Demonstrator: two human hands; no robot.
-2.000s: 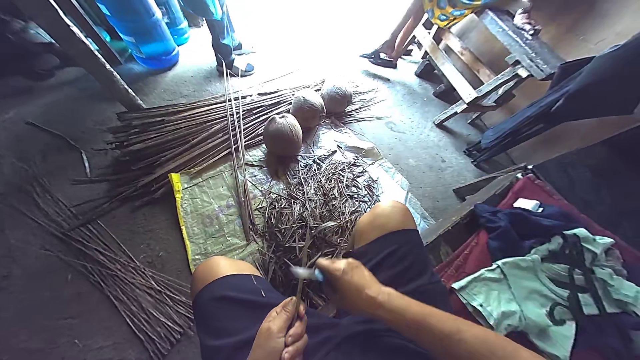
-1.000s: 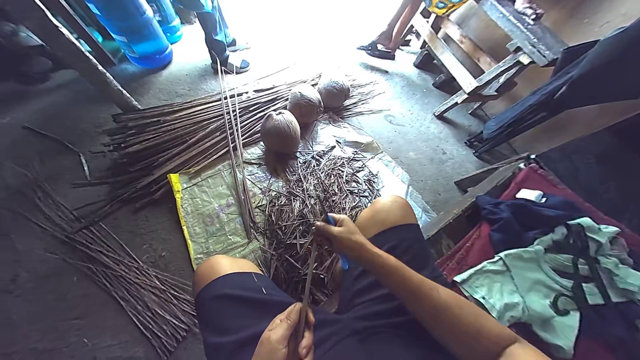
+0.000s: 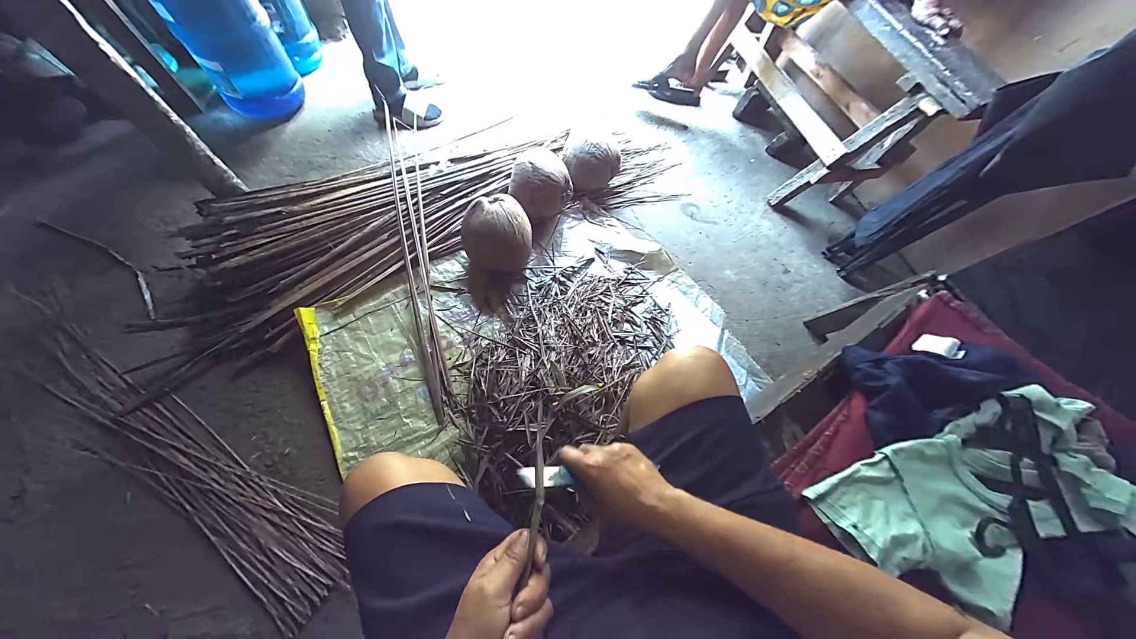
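Between my knees, my left hand (image 3: pixel 508 586) is closed around the lower end of a thin dried palm leaf strip (image 3: pixel 539 466) that points away from me. My right hand (image 3: pixel 617 479) grips a knife (image 3: pixel 546 477) with a blue handle, its pale blade lying across the strip just above my left hand. Beneath and beyond them is a heap of short dry leaf shavings (image 3: pixel 568 346) on a woven plastic sack (image 3: pixel 373 390) with a yellow edge. A few long thin strips (image 3: pixel 417 266) rise from the sack to the left of the heap.
Three husked coconuts (image 3: pixel 497 233) sit beside a large bundle of dried leaf stalks (image 3: pixel 311 240). Thin sticks (image 3: pixel 195 488) lie on the floor at left. Clothes (image 3: pixel 941 479) lie on red cloth at right. Beyond are blue water containers (image 3: pixel 240 62), a wooden bench (image 3: pixel 825 98) and two people's legs.
My right hand with the knife has moved back toward my left hand since one second ago, when it was farther out along the strip.
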